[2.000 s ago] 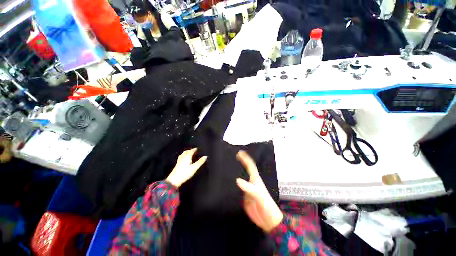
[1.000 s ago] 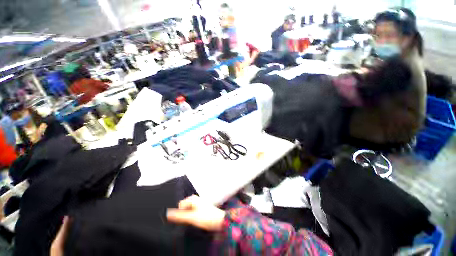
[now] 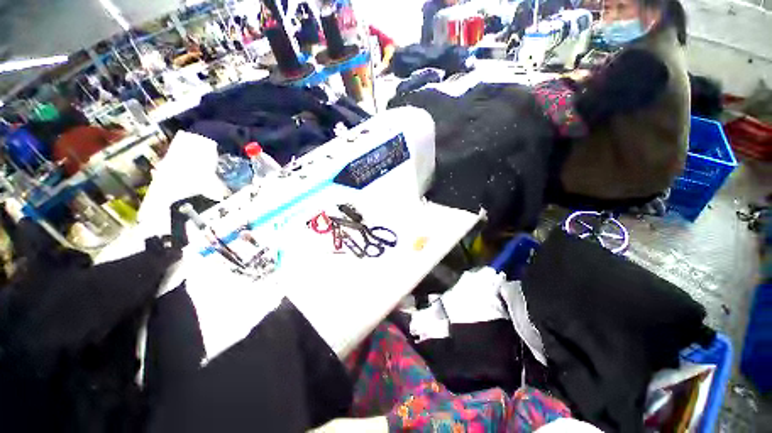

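The black cut panel (image 3: 245, 385) lies across the front left of the white machine table, below the white fabric piece (image 3: 224, 313) at the needle area. Speckled black fabric (image 3: 76, 313) is heaped at the left. Black panels with white pieces (image 3: 592, 313) are draped over a blue crate at the right. What looks like my left hand (image 3: 351, 425) is a pale sliver at the bottom edge. What looks like my right hand (image 3: 580, 427) is cut off at the bottom edge, below the draped bundle. The fingers of both are hidden.
The sewing machine (image 3: 322, 182) stands beyond the table front. Black-handled shears (image 3: 368, 237) and red-handled snips (image 3: 326, 228) lie under its arm. Two bottles (image 3: 258, 161) stand behind it. A masked person (image 3: 631, 118) sits at the right with black cloth, near another blue crate (image 3: 703, 169).
The view has swung right, then slightly further right and down. My hands have dropped to the bottom edge; my right hand no longer shows on the black panel.
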